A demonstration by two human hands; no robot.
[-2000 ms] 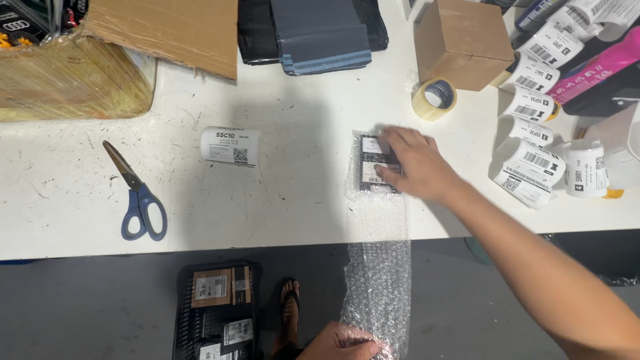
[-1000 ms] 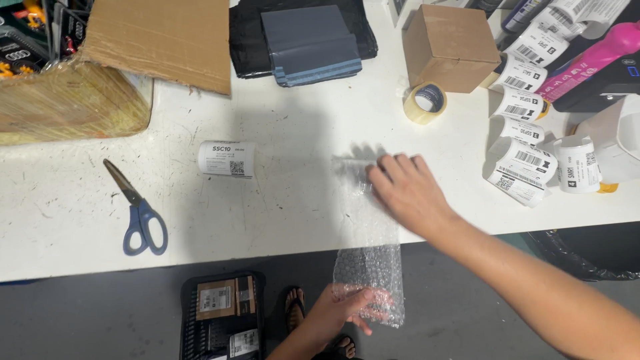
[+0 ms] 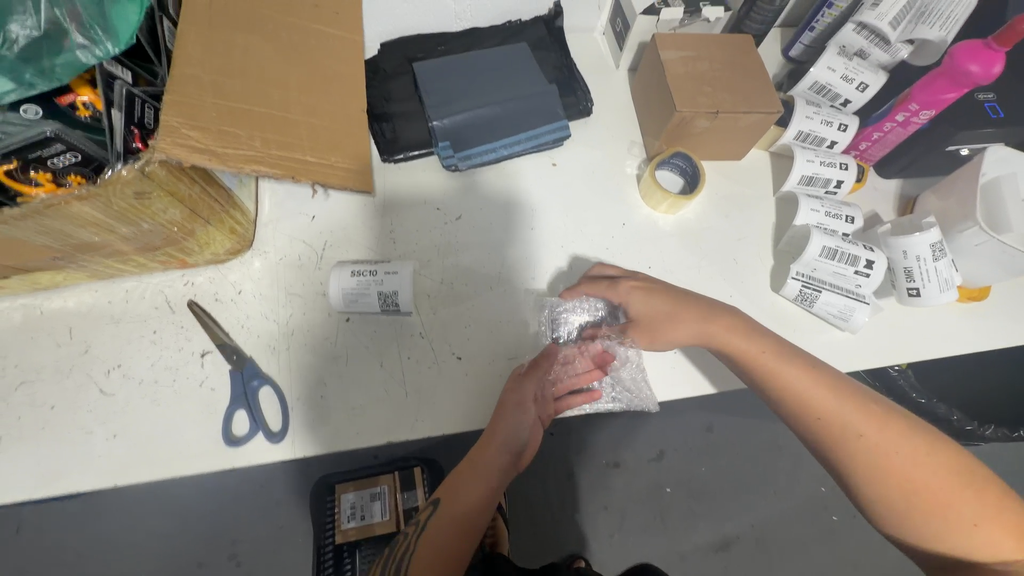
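A small item wrapped in bubble wrap (image 3: 584,318) lies near the front edge of the white table, and the wrap's loose end (image 3: 628,382) reaches that edge. My right hand (image 3: 640,308) grips the wrapped item from above and from its right side. Fingers spread, my left hand (image 3: 552,392) is under or against the loose wrap, palm partly seen through it; whether it pinches the wrap cannot be told. What is inside the wrap is hidden. Left of my hands lie a curled white label (image 3: 373,287) and blue-handled scissors (image 3: 244,384) with their blades closed.
A tape roll (image 3: 672,182) touches a brown cardboard box (image 3: 704,96). Dark mailing bags (image 3: 496,104) lie at the back. An open carton (image 3: 120,232) stands left. Curled labels (image 3: 832,256), a pink bottle (image 3: 928,104) and a white bin (image 3: 976,212) are right. Below is a black crate (image 3: 324,520).
The wrap hung well past the table edge two seconds ago; now it is gathered up by the item. My left hand has risen from below the edge to beside my right hand.
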